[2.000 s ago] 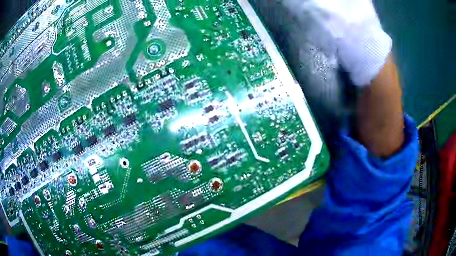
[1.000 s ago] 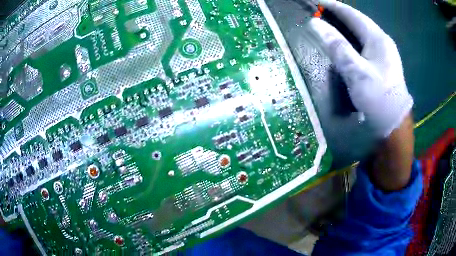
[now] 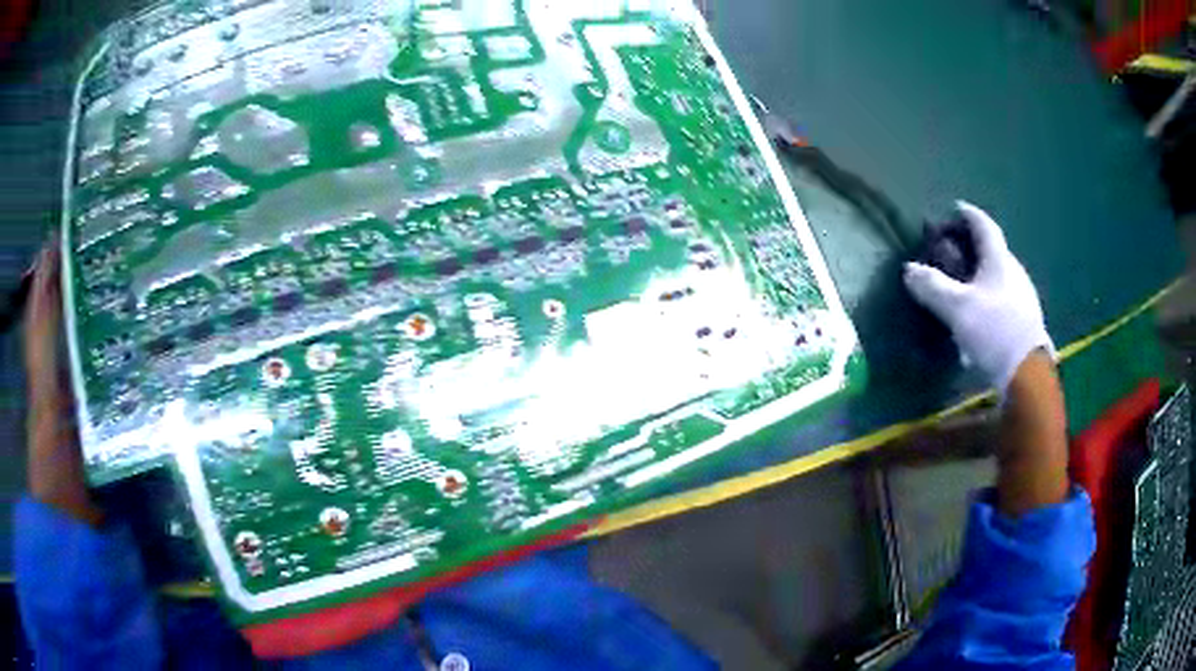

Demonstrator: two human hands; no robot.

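A large green circuit board [image 3: 394, 282] with white border lines fills the left and middle, solder side up. A red pad [image 3: 341, 627] shows under its front edge. My right hand [image 3: 986, 295], in a white glove, is right of the board with thumb and fingers around a dark block-like item [image 3: 947, 247]. Dark-handled cutters [image 3: 853, 190] with an orange band lie between the board and this hand, handles towards it. My left hand [image 3: 46, 328] is bare at the board's left edge; its fingers are dark and partly hidden, so its grip cannot be told.
The green bench mat [image 3: 1049, 171] curves round to the right, with yellow edging [image 3: 839, 452] along its front. Another board [image 3: 1161, 524] stands at the lower right beside a red support [image 3: 1108, 452]. Red and yellow items show at the upper right corner.
The view has shifted, showing more bench and the left arm. My right hand has moved away from the board, off the orange-banded tool, and now has the dark item in its fingers.
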